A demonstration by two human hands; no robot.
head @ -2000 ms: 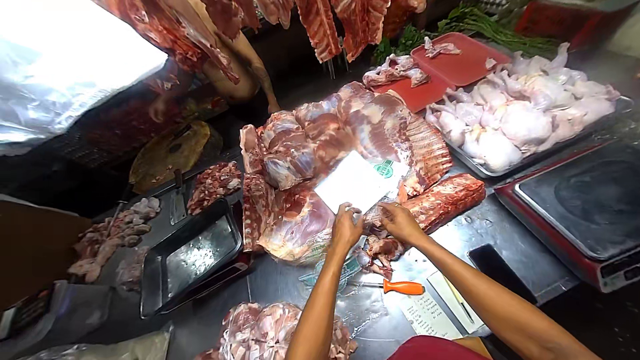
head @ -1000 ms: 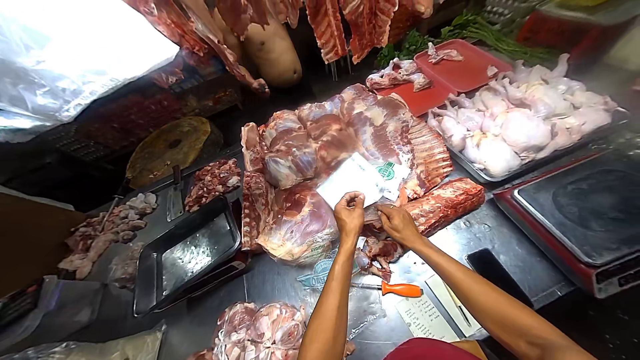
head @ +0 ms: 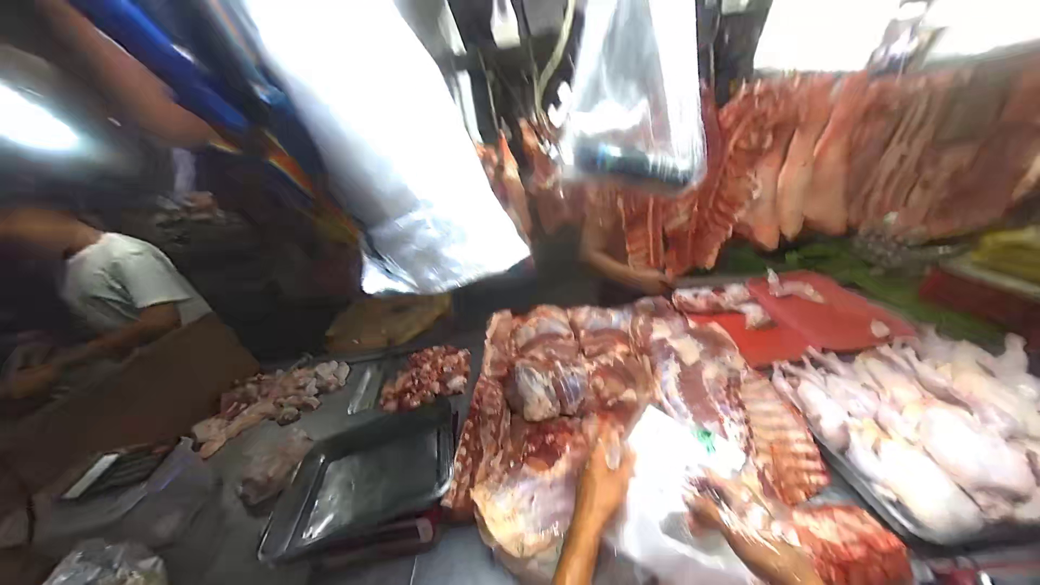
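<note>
My left hand [head: 608, 467] is over the middle of the large raw meat cuts [head: 552, 366], at the left edge of a white plastic bag [head: 662, 487]. Blur hides whether its fingers grip the bag. My right hand [head: 719, 508] is at the bag's right side, with a small dark red piece of meat at its fingertips. The bag lies over the meat and bears a green print. A rack of ribs [head: 784, 439] is beyond my right hand, and a long red cut of meat [head: 853, 544] lies to its right.
A black tray [head: 378, 475] stands left of the meat, near diced meat [head: 426, 378]. Whole chickens [head: 934, 431] fill a tray at right, before red trays [head: 829, 313]. Clear plastic bags [head: 634, 97] and meat [head: 853, 154] hang above. A person [head: 138, 284] is at far left, another person's arm behind the meat.
The view has swung up. My hands, close together before, are now apart, with the white bag spread between them.
</note>
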